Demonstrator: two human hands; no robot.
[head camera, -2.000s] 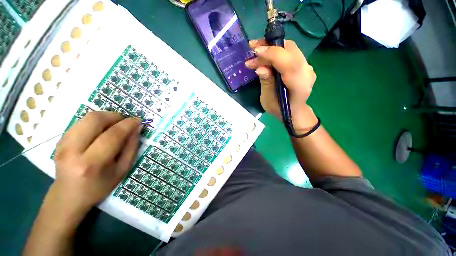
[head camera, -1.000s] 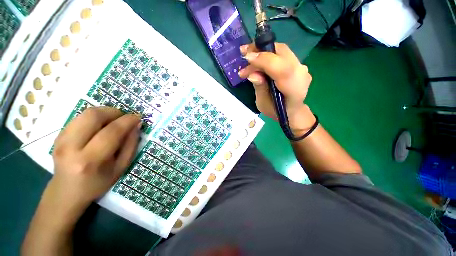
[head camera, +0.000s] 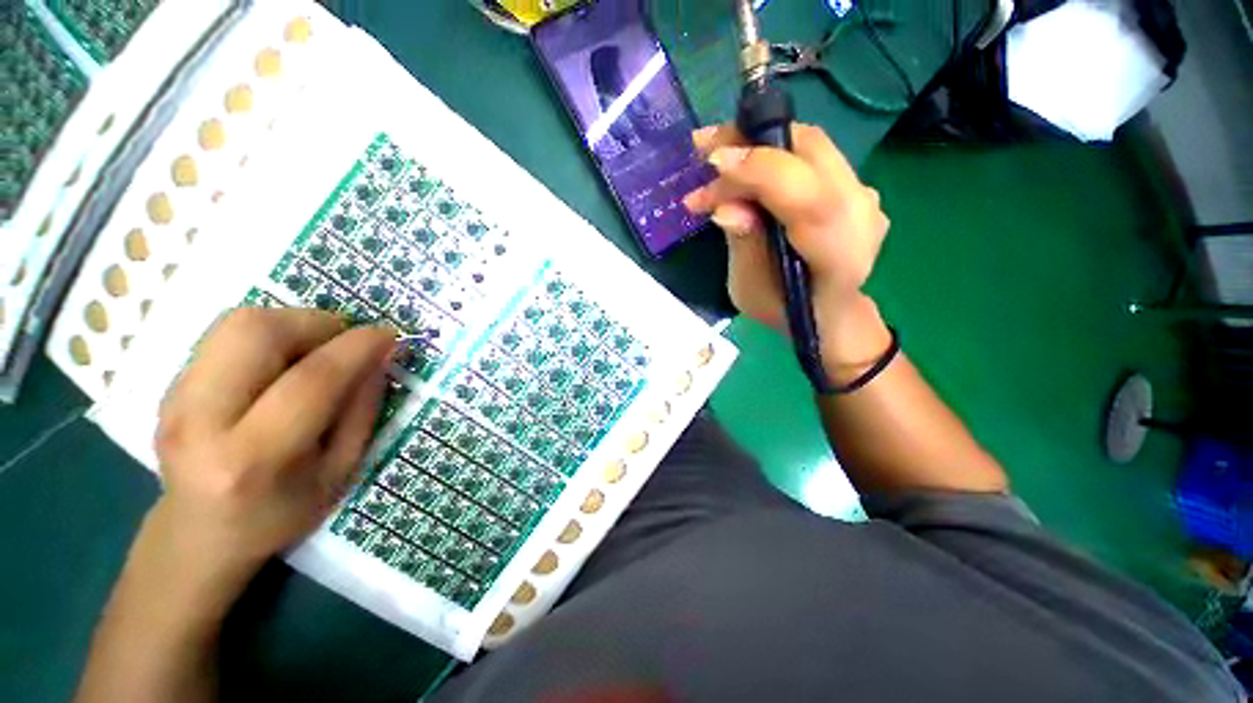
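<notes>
My left hand (head camera: 275, 419) is over the left part of the green PCB panels (head camera: 474, 460), thumb and fingertips pinched together at a panel's middle. A thin strand of solder wire (head camera: 48, 442) trails from behind this hand to the left; a short silvery end shows at the fingertips. The panels lie on a white tray (head camera: 426, 117) with tan holes along two edges. My right hand (head camera: 811, 227) holds the black soldering iron (head camera: 790, 261) beside the tray. Its brass-coloured collar points away from me; its tip is cut off by the top edge.
A lit smartphone (head camera: 625, 131) lies between the tray and my right hand. Small pliers or cutters (head camera: 797, 58) lie beyond the iron. A black bag with white paper (head camera: 1086, 69) is at top right. A second tray (head camera: 131, 131) with green panels is at upper left. My lap is below.
The whole view has shifted slightly, with tray, phone and hands a little further right and down. The yellow object at the top shows again. The left hand stays pinched over the panel; the right keeps the iron.
</notes>
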